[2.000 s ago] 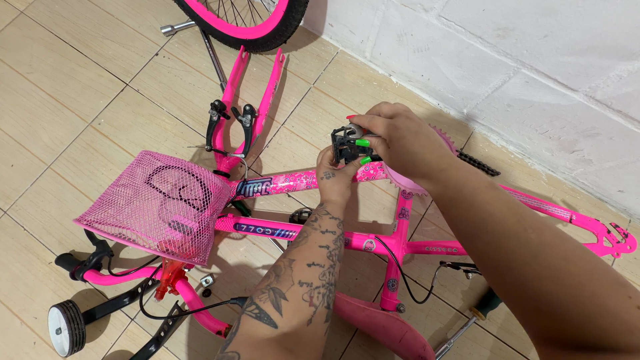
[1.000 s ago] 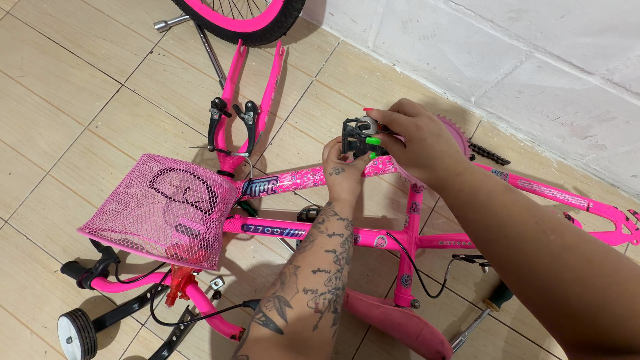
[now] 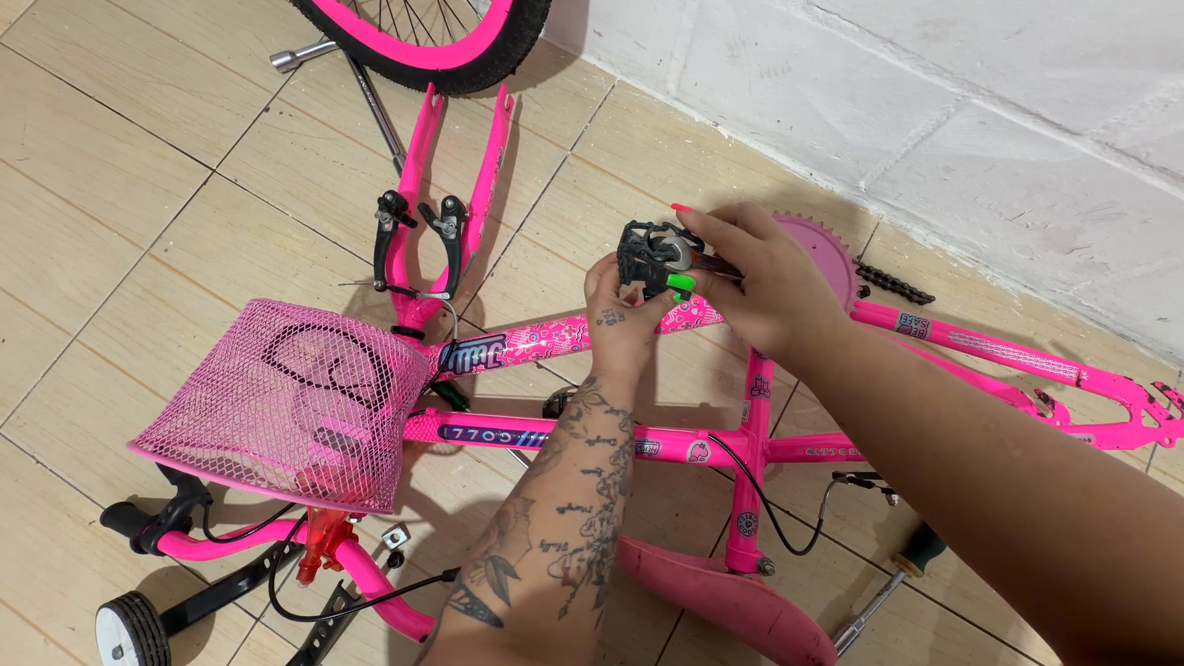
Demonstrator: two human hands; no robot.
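Note:
My left hand, with green nails, grips a black bicycle pedal above the top tube of a pink bicycle frame. My right hand, with a red nail showing, is closed around a metal tool, apparently a wrench, whose rounded head lies against the pedal. How the head fits on the pedal cannot be told. Just right of my right hand is the pink chainring, partly covered by it. The frame lies on its side on the tiled floor, its fork pointing up in the view.
A pink mesh basket sits over the handlebar. Around it lie a training wheel and a clamp nut. A pink saddle, a green-handled screwdriver, a chain piece, a wheel and a white wall surround the frame.
My right hand has shifted at the pedal, and the tool's rounded head shows more plainly than two seconds ago. My left hand stays on the pedal.

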